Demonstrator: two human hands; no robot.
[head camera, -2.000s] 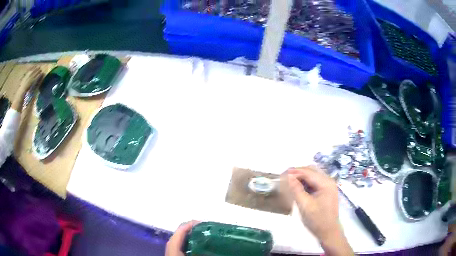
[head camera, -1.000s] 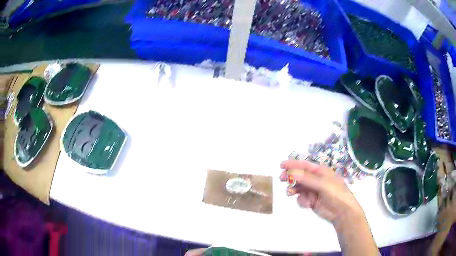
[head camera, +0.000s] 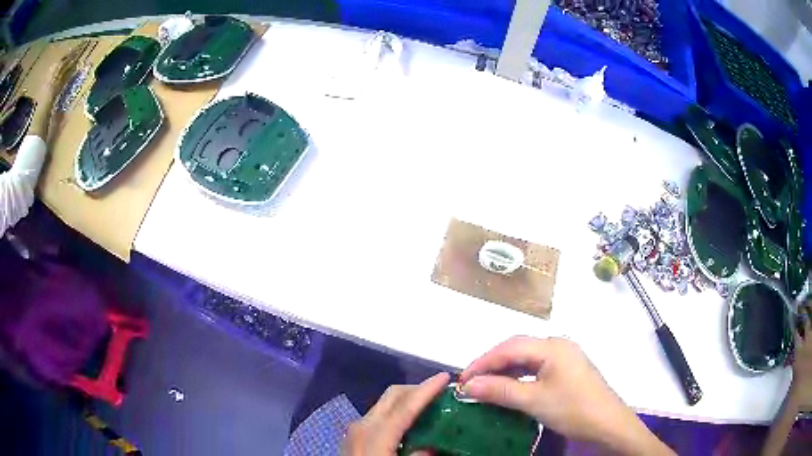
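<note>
My left hand (head camera: 392, 419) holds a glossy green shell (head camera: 485, 432) at the bottom edge of the view; the shell is partly cut off. My right hand (head camera: 552, 387) pinches a small badge (head camera: 459, 390) between thumb and finger at the shell's upper rim. The fingers hide most of the badge. Beyond them, a small white oval cup (head camera: 500, 257) sits on a brown board (head camera: 463, 283), with a thin pale applicator stick (head camera: 537, 270) resting in it. A hammer (head camera: 654, 321) lies right of the board, its head against a loose pile of silver badges (head camera: 659, 233).
A green shell (head camera: 240, 147) lies hollow side up at left, with more on tan sheeting (head camera: 98, 218). Several shells (head camera: 715, 218) are piled at right. Blue bins (head camera: 614, 67) and a pale post (head camera: 523, 40) stand behind. Another person's sleeve (head camera: 22, 183) shows at far left.
My right hand has moved from beside the badge pile to the shell's rim with a small badge. My left hand and the shell are further into view. The hammer is uncovered. The view has shifted.
</note>
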